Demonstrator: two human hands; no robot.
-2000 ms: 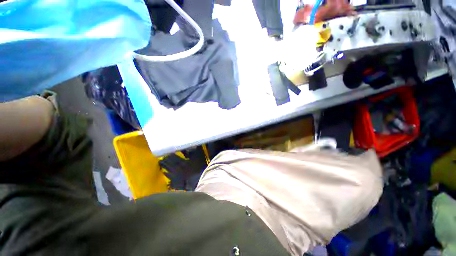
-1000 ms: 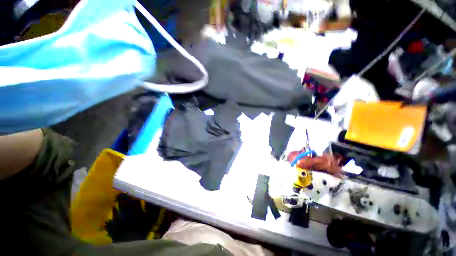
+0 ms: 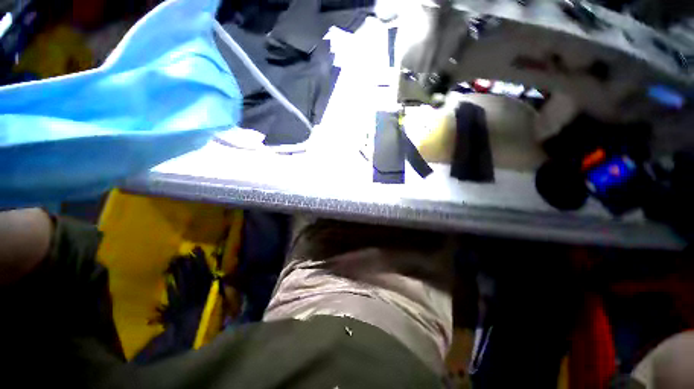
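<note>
Neither of my hands is in view. The nearest work is a dark grey strip (image 3: 389, 152) lying on the white table by the needle area, with a narrow dark piece (image 3: 415, 154) slanting beside it. A black strip stack (image 3: 472, 143) lies right of them, on the pale machine bed (image 3: 435, 129). The off-white sewing machine head (image 3: 563, 64) reaches across the upper right, blurred, with a lit blue display (image 3: 666, 96). Charcoal cut panels (image 3: 293, 83) lie at the table's left, partly hidden by a light blue face mask (image 3: 152, 106) close to the camera.
The table's ruler-marked front edge (image 3: 304, 203) crosses the view. A round black object (image 3: 561, 182) and a dark device with a lit screen (image 3: 611, 175) lie right of the machine bed. A yellow crate (image 3: 141, 251) stands below left; something red (image 3: 592, 342) is below right. Bare skin shows at both sides.
The camera view has swung down and closer to the table, so the strips and machine appear larger. The orange box at the back has left the view. No piece has visibly been moved by a hand.
</note>
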